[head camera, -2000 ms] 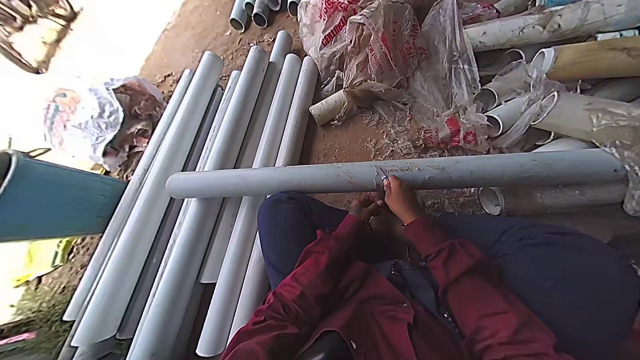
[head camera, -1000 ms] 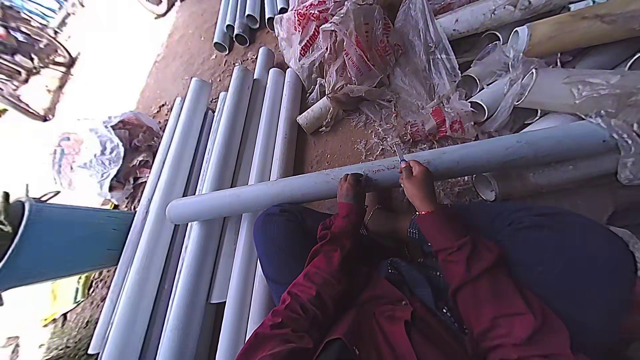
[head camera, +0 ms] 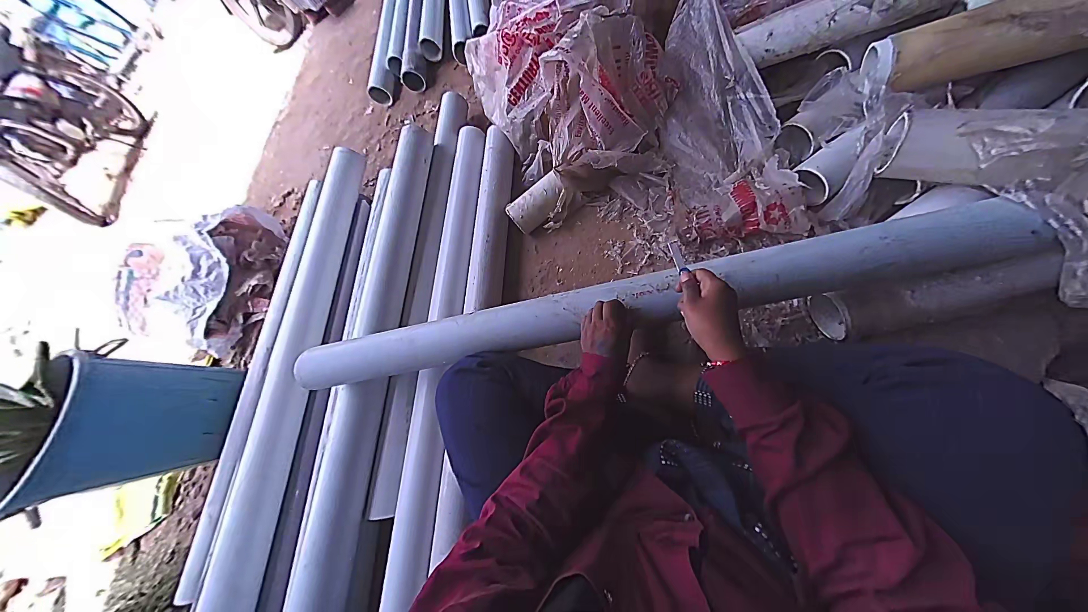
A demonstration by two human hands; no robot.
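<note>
A long grey plastic pipe [head camera: 476, 337] lies across my lap, its left end over a row of other pipes. My left hand [head camera: 605, 330] rests on the pipe's near side near the middle, fingers curled on its surface; whether it grips the pipe is unclear. Just right of it, my right hand [head camera: 709, 314] holds a small blade [head camera: 677, 257] whose tip points up past the pipe's far edge. The blade's handle is mostly hidden in the fingers. Thin pale shavings [head camera: 639, 238] lie on the ground beyond the pipe.
Several grey pipes [head camera: 340, 280] lie side by side at the left, beside a blue planter [head camera: 144, 416]. Crumpled printed plastic wrap [head camera: 586, 85] and a short pipe piece [head camera: 535, 204] lie ahead. More pipes, some wrapped, are piled at the right, including a tan one [head camera: 986, 42].
My hands were together at the blade two seconds ago; now they are apart, the left one resting on the pipe. The long pipe has tilted, its right part pointing farther up in view.
</note>
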